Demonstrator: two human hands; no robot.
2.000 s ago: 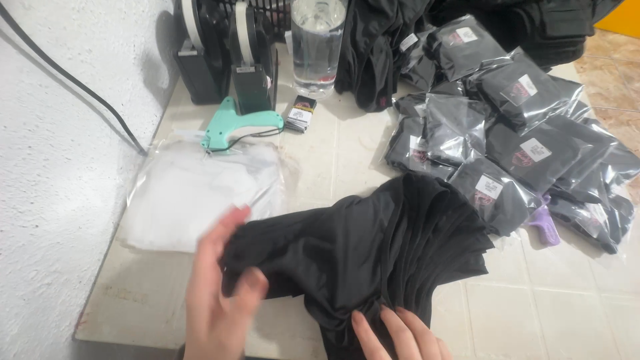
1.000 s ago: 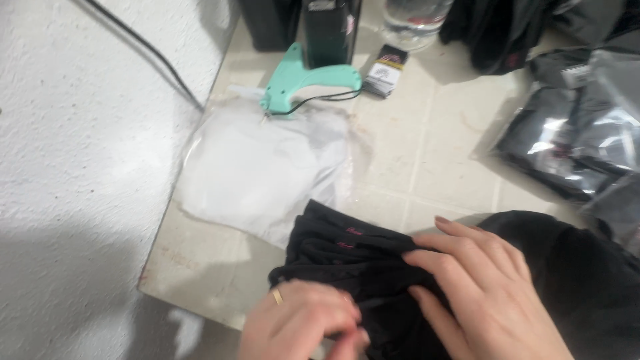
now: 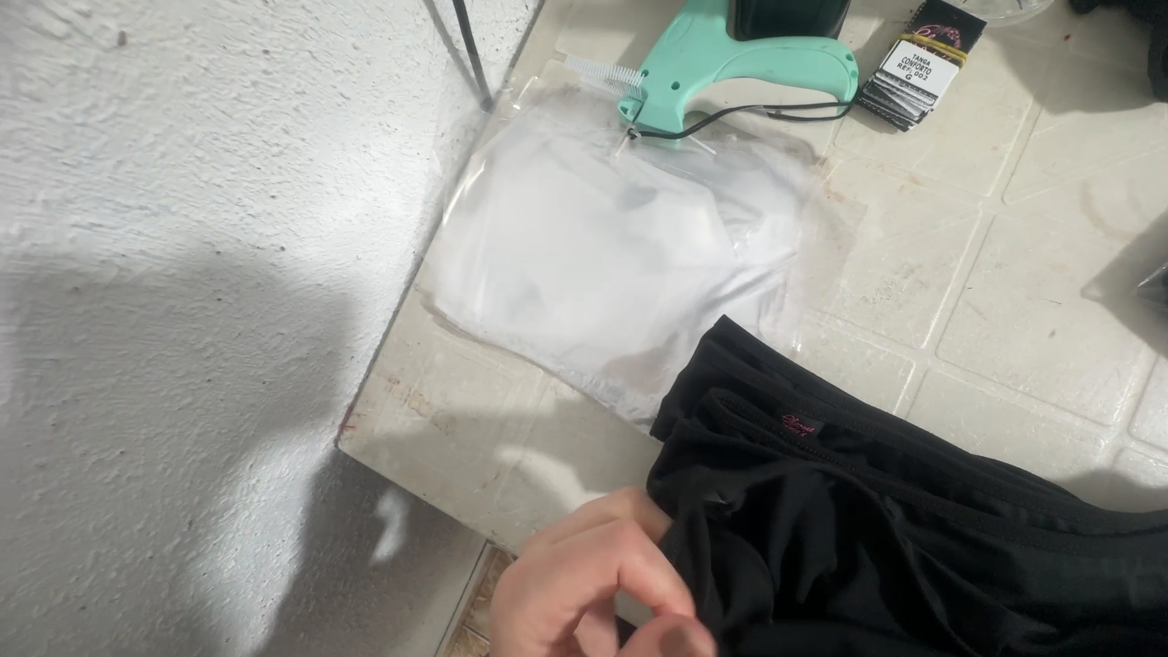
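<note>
My left hand (image 3: 602, 584) is at the bottom middle, its fingers bent against the left edge of a black fabric garment (image 3: 821, 511). Thumb and fingertips pinch a fold of the cloth. Several layers of the garments overlap, and pink lettering shows on one waistband. The black cloth runs off the right and bottom edges. My right hand is out of view. The cloth's upper left corner lies over the edge of a stack of clear plastic bags (image 3: 593, 246). On the bags' upper edge rests a mint-green tagging gun (image 3: 730, 64) with a black cord loop.
A banded bundle of printed tags (image 3: 917, 68) lies right of the tagging gun. A black dispenser base (image 3: 789, 16) and a clear container's bottom (image 3: 1008, 7) stand at the top. The textured white wall (image 3: 182, 274) borders the table (image 3: 1022, 301) on the left.
The view has moved in closer to the table's left corner. My right hand, on the black cloth one second ago, has left the view. My left hand remains at the cloth's left edge.
</note>
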